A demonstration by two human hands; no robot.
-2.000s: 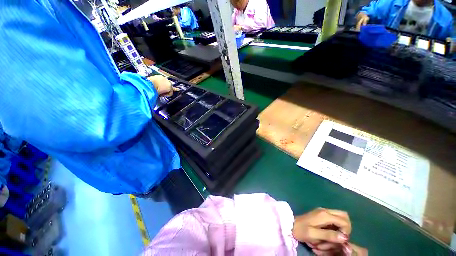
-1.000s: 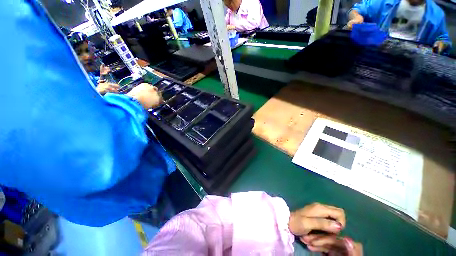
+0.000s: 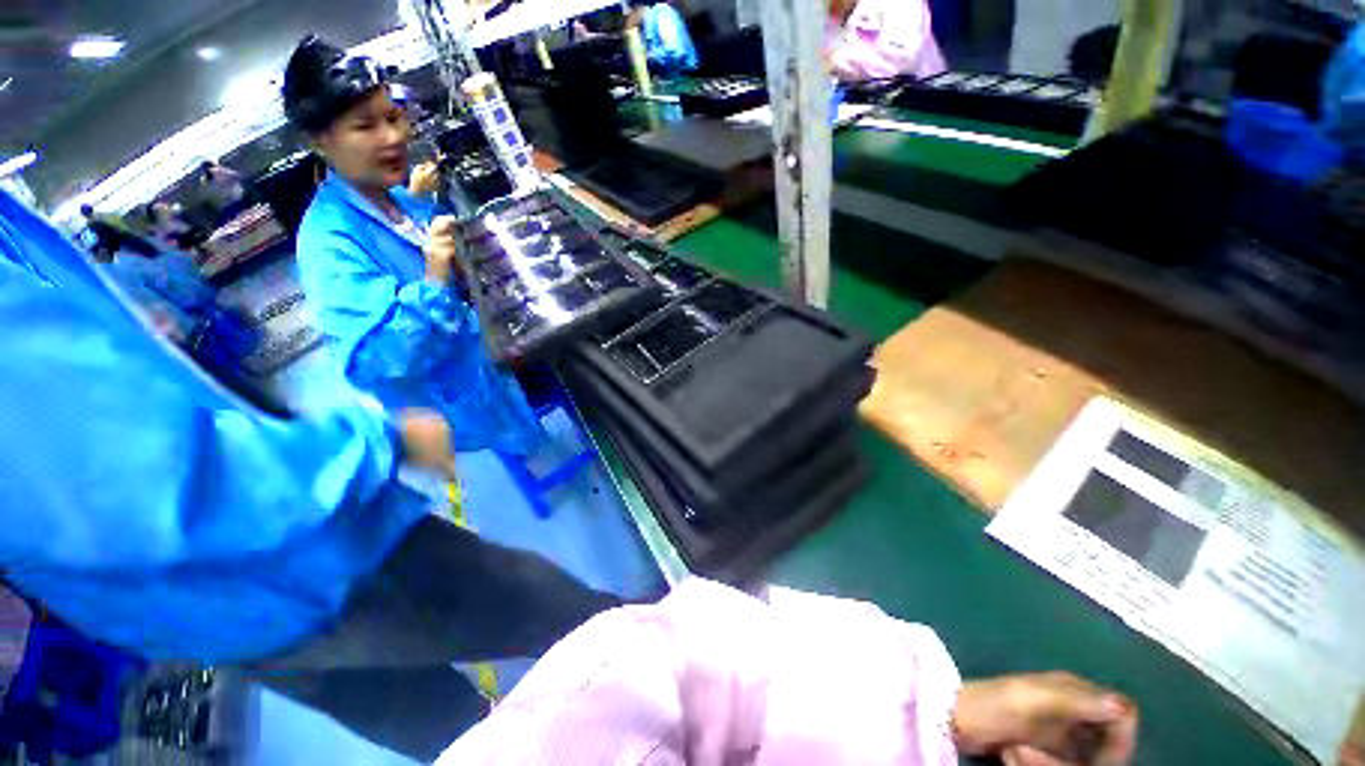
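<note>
My left hand (image 3: 1048,718) is at the bottom edge with its fingers curled, small and partly cut off; whether it holds anything is unclear. Its pink sleeve crosses the lower middle. I cannot make out my right hand. A stack of black foam trays (image 3: 749,412) stands on the green bench left of centre. Phone slots with dark, shiny surfaces show on its upper tray. Another foam tray (image 3: 554,277) with glossy phones is tilted over the stack's far end, with a worker's hand at its far left side.
An instruction sheet (image 3: 1198,546) lies on a brown board (image 3: 958,404) at the right. A white post (image 3: 804,165) rises behind the stack. A worker in blue (image 3: 397,307) faces the bench at the left; another worker's blue sleeve (image 3: 195,464) fills the near left. A blue stool (image 3: 557,476) stands between.
The view has swung left. The near worker's hand has left the stack, and that worker has moved left. The second worker shows clearly, and a phone tray is now tilted above the stack.
</note>
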